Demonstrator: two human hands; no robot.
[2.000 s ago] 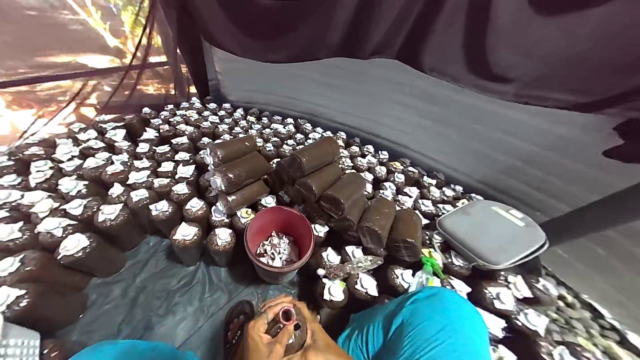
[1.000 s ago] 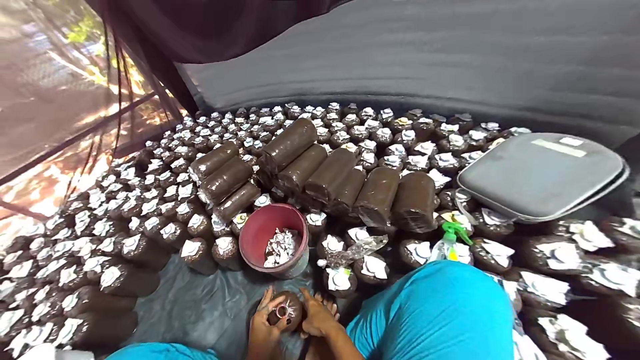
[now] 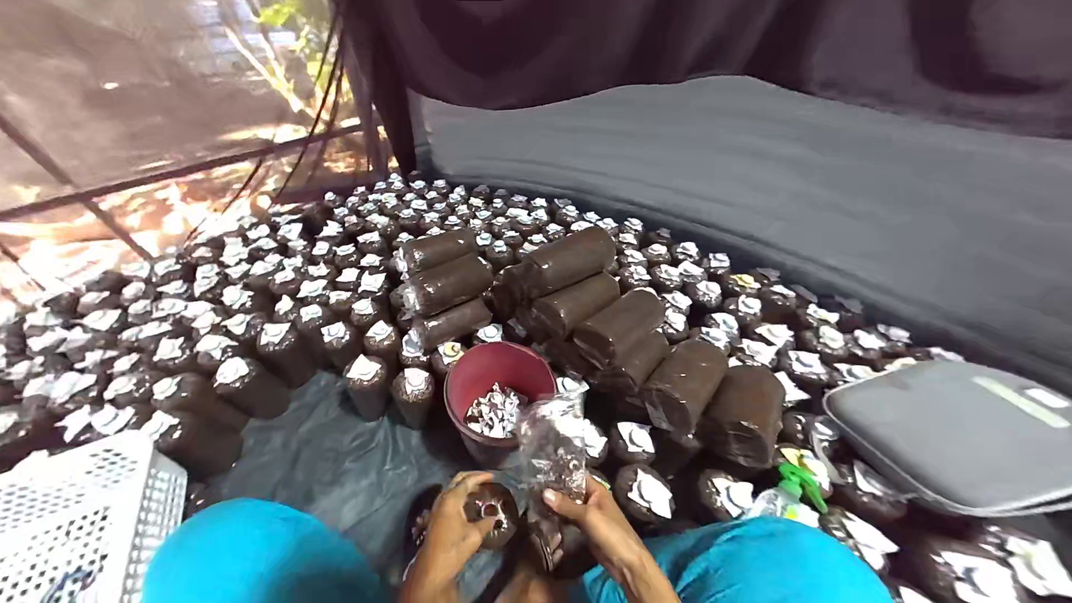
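My left hand (image 3: 456, 523) rests around the side of an upright plastic bag of dark substrate (image 3: 492, 512), whose top has a small round opening. Just to its right, my right hand (image 3: 599, 523) grips a clear plastic bag (image 3: 554, 448) with some dark material in its lower part. A dark red bucket (image 3: 501, 368) stands beyond both hands and holds crumpled white and silvery pieces (image 3: 496, 410). Filled substrate bags lie on their sides (image 3: 611, 322) behind the bucket and to its right.
Upright bags with white caps (image 3: 276, 339) crowd the ground. A white perforated basket (image 3: 142, 519) stands at lower left, beside a dark ground sheet (image 3: 335, 452). At right are a spray bottle with a green trigger (image 3: 800, 486) and a grey lid (image 3: 955, 427). Grey sheeting (image 3: 712, 184) borders the back.
My right hand has left the substrate bag, which both hands held a second ago, and now grips the clear plastic bag. That clear bag lay right of the bucket before. The view has swung.
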